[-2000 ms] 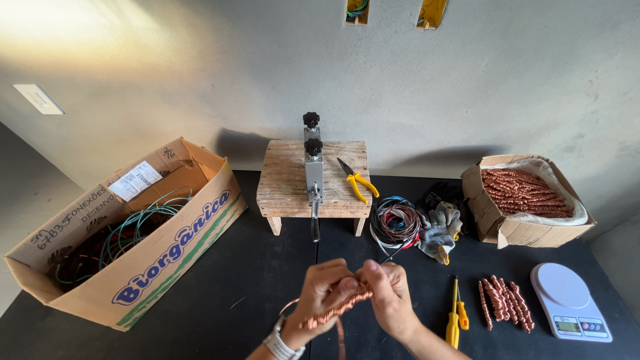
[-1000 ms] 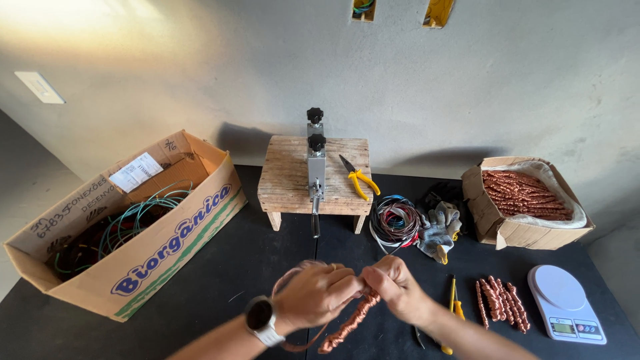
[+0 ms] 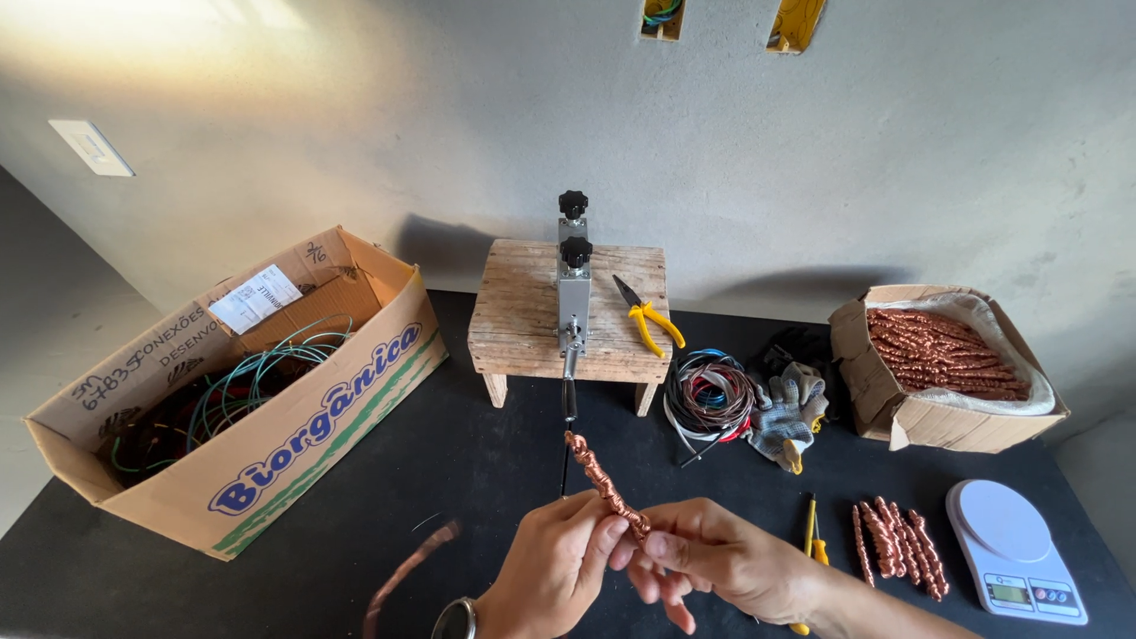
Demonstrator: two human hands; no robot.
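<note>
A twisted bundle of bare copper wire [image 3: 602, 479] slants up and away from the fingers at the bottom middle. My left hand [image 3: 559, 559], with a watch at the wrist, pinches its lower part between thumb and fingers. At the bundle's near end my right hand [image 3: 710, 555] grips with thumb and forefinger, the other fingers partly curled below. A blurred copper strand [image 3: 408, 568] curves over the black table, left of my left hand; whether it joins the bundle is hidden. More twisted copper bundles [image 3: 898, 546] lie to the right, beside a white digital scale [image 3: 1003, 524].
A wooden stool [image 3: 524, 306] bears a hand-cranked metal device [image 3: 574, 302] and yellow-handled pliers [image 3: 652, 324]. Left stands a cardboard box [image 3: 328, 426] of wires. Rightward are coiled cables [image 3: 710, 395], gloves [image 3: 785, 413], screwdrivers [image 3: 818, 541] and a box [image 3: 923, 426] of copper bundles.
The copper bundle, which hung toward the lower left below my hands one second ago, now points up and away from them. My hands have moved lower in the view.
</note>
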